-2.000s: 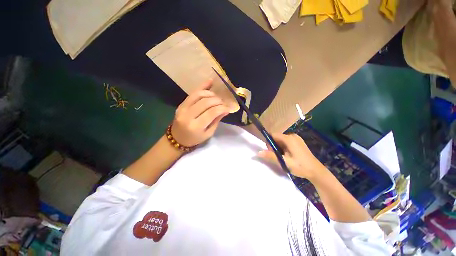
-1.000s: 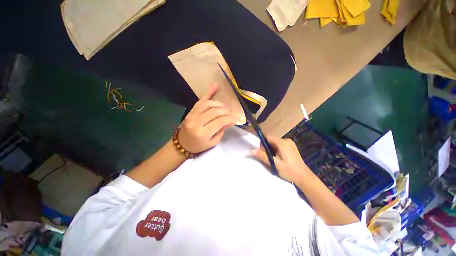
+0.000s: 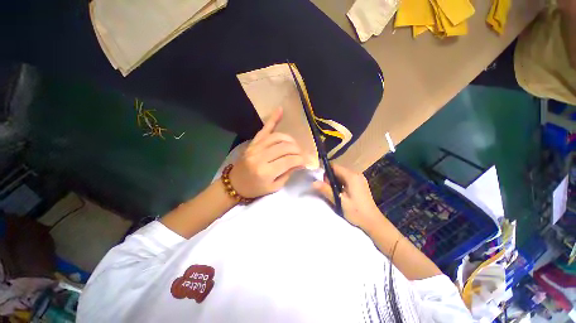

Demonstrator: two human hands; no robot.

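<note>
A cream sewn piece [image 3: 281,94] lies on the black padded board [image 3: 341,69], its cut edge facing right. My left hand [image 3: 268,161] holds its near end, index finger laid on the fabric. My right hand [image 3: 351,194] is shut on the fabric scissors [image 3: 312,123]. Their dark blades lie along the piece's right edge, tips at its far corner. A cream and yellow trimming strip [image 3: 338,132] curls off to the right of the blades.
A stack of cream pieces [image 3: 151,28] is at the board's far left. Yellow pieces [image 3: 436,16] and a cream piece [image 3: 372,17] lie on the brown table [image 3: 410,76]. A blue basket [image 3: 464,205] is at right. Another person's tan clothing [image 3: 544,57] shows at far right.
The scissors have moved along the edge to the piece's far corner, and the trimming strip has grown longer. The piece and both hands have shifted in view.
</note>
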